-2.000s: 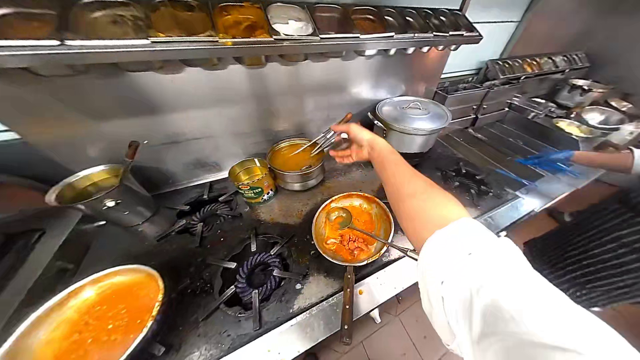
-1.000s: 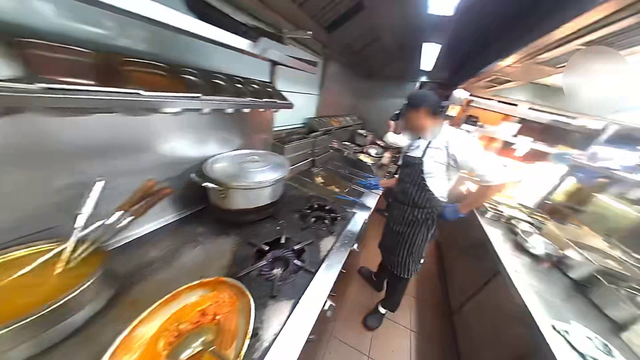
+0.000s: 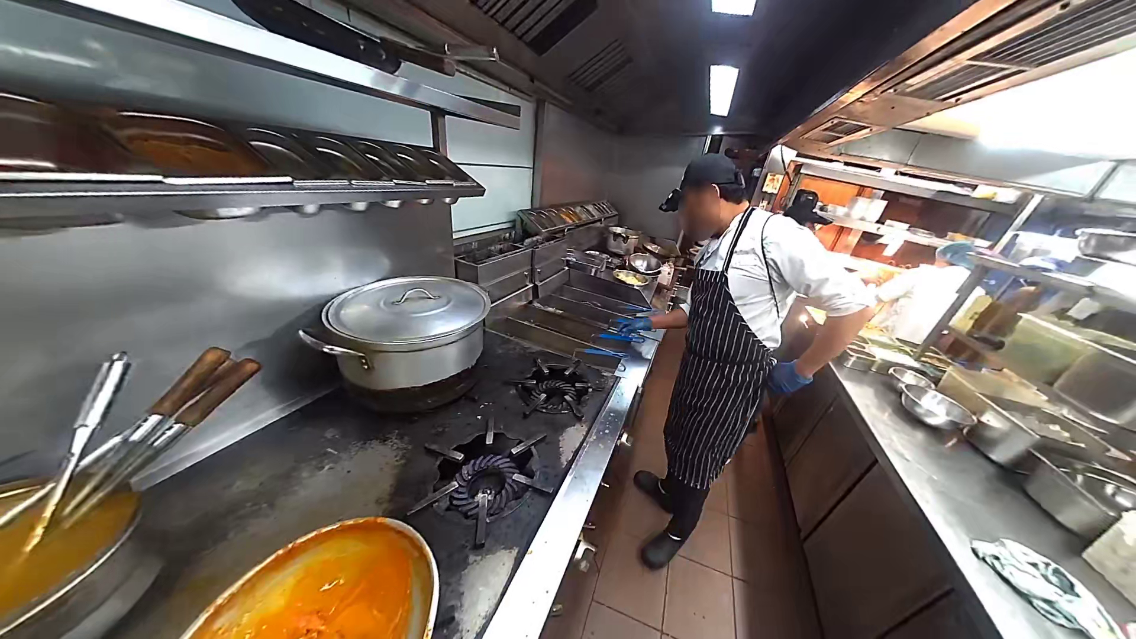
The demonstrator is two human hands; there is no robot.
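Neither of my hands is in view. At the lower left, a pan of orange sauce (image 3: 333,586) is cut off by the bottom edge. Left of it stands a metal pot of yellowish-brown liquid (image 3: 71,550), with several utensils leaning in it, some with wooden handles (image 3: 200,386). A large lidded aluminium pot (image 3: 408,342) sits farther back on the blackened stove top. Two gas burners (image 3: 488,486) show to the right of the pans.
A co-worker in a striped apron (image 3: 719,355) and blue gloves stands in the aisle beside the fryers (image 3: 568,319). Spice containers (image 3: 195,146) line the shelf above the stove. A steel counter (image 3: 923,461) with bowls and a cloth (image 3: 1047,581) runs along the right.
The view has swung right and up. My hand, earlier at the utensils over the pot, is out of view. The ladle seen in the sauce pan earlier no longer shows.
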